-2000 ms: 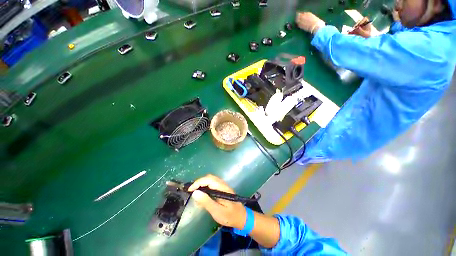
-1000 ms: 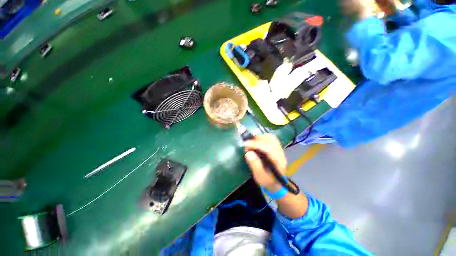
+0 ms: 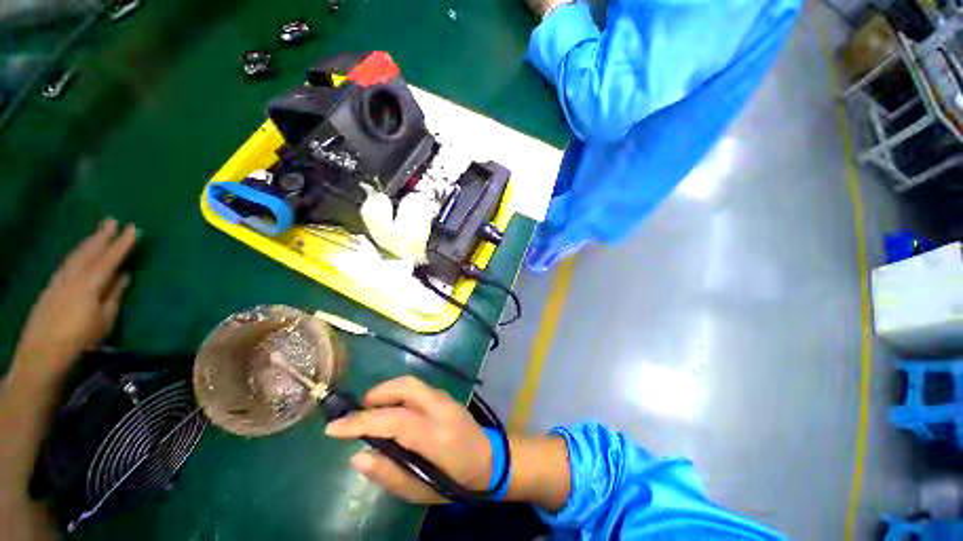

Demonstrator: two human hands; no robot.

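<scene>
My right hand [image 3: 428, 439], with a blue wrist strap, holds the black soldering iron [image 3: 396, 452] at the lower middle. Its metal tip is inside the brown tip-cleaning pot [image 3: 238, 412], which holds grey scraps. My left hand [image 3: 79, 291] reaches in at the left edge over the green bench, fingers slightly apart and pointing up, with nothing seen in it. The forearm passes beside the black fume fan [image 3: 143, 444] with its round wire grille, and partly covers it. The fixture with the watch unit is out of view.
A yellow tray [image 3: 306, 267] with black devices, a blue loop and pale pads stands beyond the pot. Cables run from it along the bench edge. Small dark units [image 3: 257, 63] lie at the back. Another worker's blue sleeve [image 3: 623, 95] is at the upper right, above a grey floor.
The view has swung right and closer to the pot. The iron has gone from the fixture to the pot, and its tip is now inside. My left hand has come into view.
</scene>
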